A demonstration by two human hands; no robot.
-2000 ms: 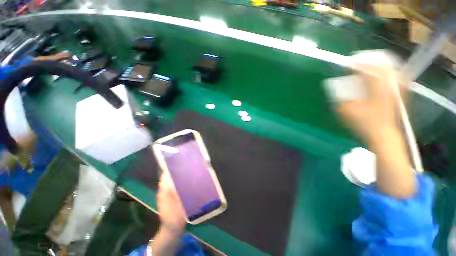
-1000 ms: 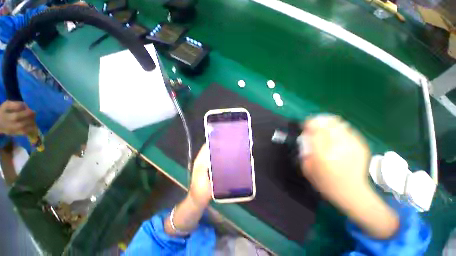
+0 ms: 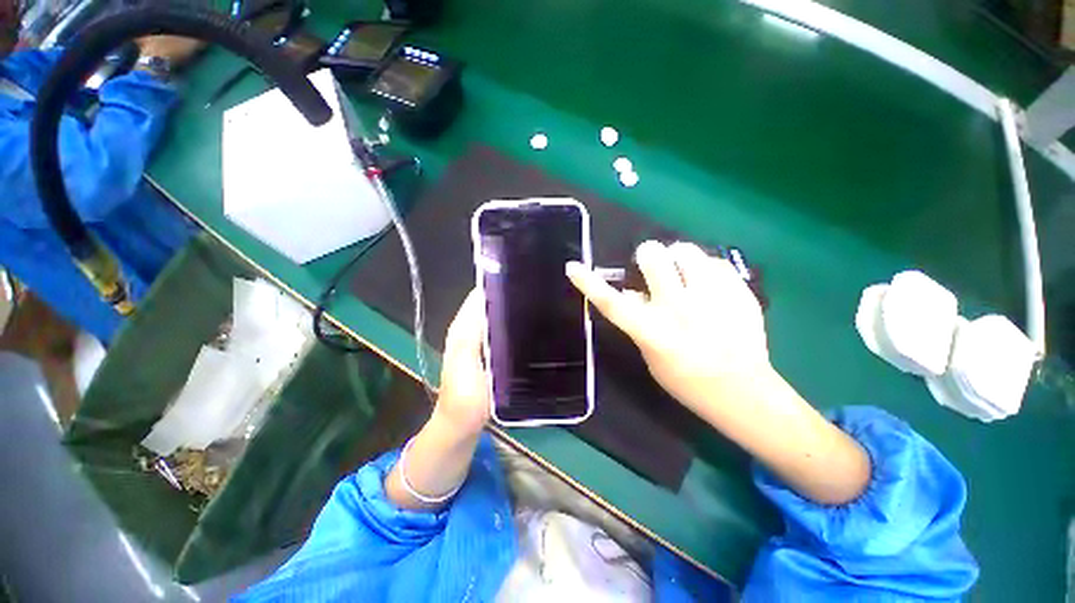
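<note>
My left hand (image 3: pixel 462 383) holds the smartphone (image 3: pixel 536 318) upright over the mat; its case is white-edged and its screen dark. My right hand (image 3: pixel 701 330) is at the phone's right, with the index fingertip at the screen's right edge and the other fingers loosely bent. White cots cover some of its fingertips. A black unit (image 3: pixel 739 262) lies on the black mat (image 3: pixel 637 430), mostly hidden under my right hand. A small white piece (image 3: pixel 609 275) shows between the phone and that hand.
Several black display units (image 3: pixel 413 80) stand at the upper left, near a white box (image 3: pixel 295 177), a thin silver cable (image 3: pixel 407 253) and a black hose (image 3: pixel 177 26). Small white discs (image 3: pixel 609 136) lie beyond the mat. White pads (image 3: pixel 919 324) lie right. A green bin (image 3: pixel 277 495) is lower left, near another person's blue sleeve (image 3: pixel 124 124).
My right hand has brought the black unit down onto the mat, and its index finger is now at the phone. The phone screen has gone from pink to dark.
</note>
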